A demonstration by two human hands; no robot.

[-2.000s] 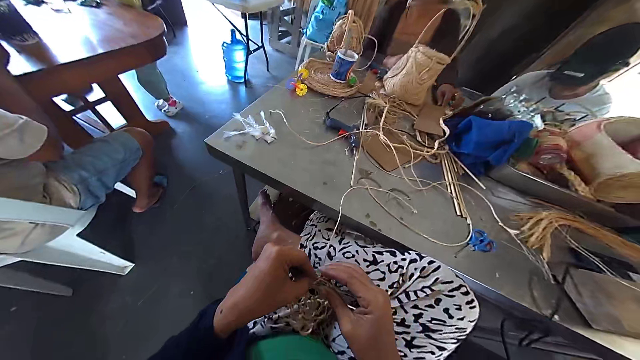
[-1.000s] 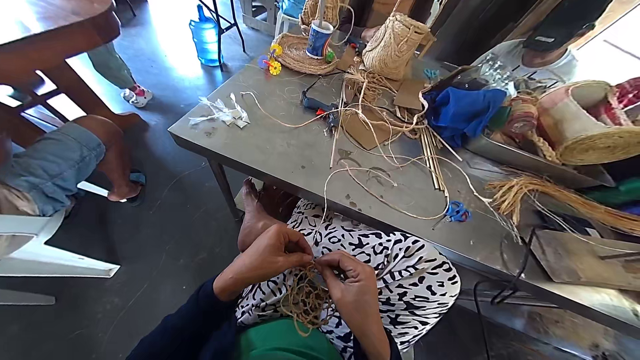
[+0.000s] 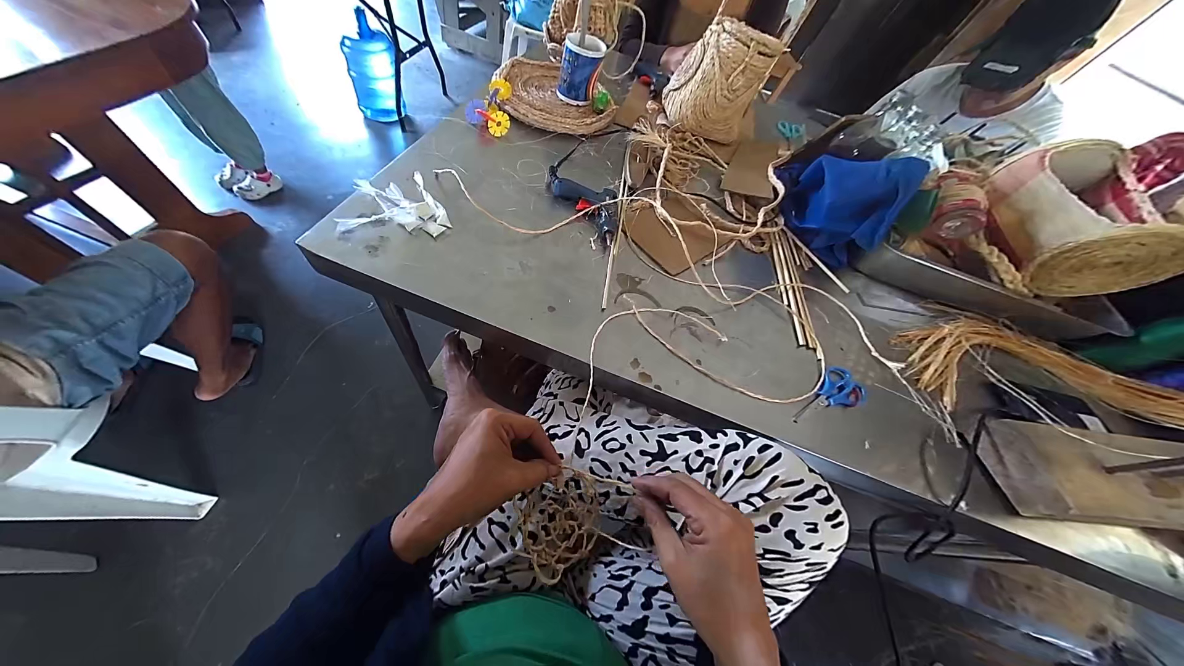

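My left hand point(image 3: 486, 467) pinches natural-fibre cord between thumb and fingertips above my lap. A short stretch of cord runs across to my right hand point(image 3: 694, 536), whose thumb and forefinger also grip it. Between and just below both hands, a knotted openwork piece of tan cord point(image 3: 560, 529) rests on the black-and-white patterned trousers. From it a thin strand goes up over the table edge and joins loops of cord point(image 3: 680, 356) on the grey table point(image 3: 518, 287). Blue-handled scissors point(image 3: 840, 388) lie near that edge, right of the loops.
On the table are a glue gun point(image 3: 592, 199), thin sticks point(image 3: 788, 287), cardboard pieces point(image 3: 671, 231), white plastic scraps point(image 3: 402, 208), a woven basket point(image 3: 721, 79), blue cloth point(image 3: 846, 203) and a raffia bundle point(image 3: 1045, 356). A black cable point(image 3: 934, 532) hangs at right. People sit at left and upper right.
My hands have moved apart, and a stretch of cord now shows between them. Two seconds ago they were close together over the knotted piece.
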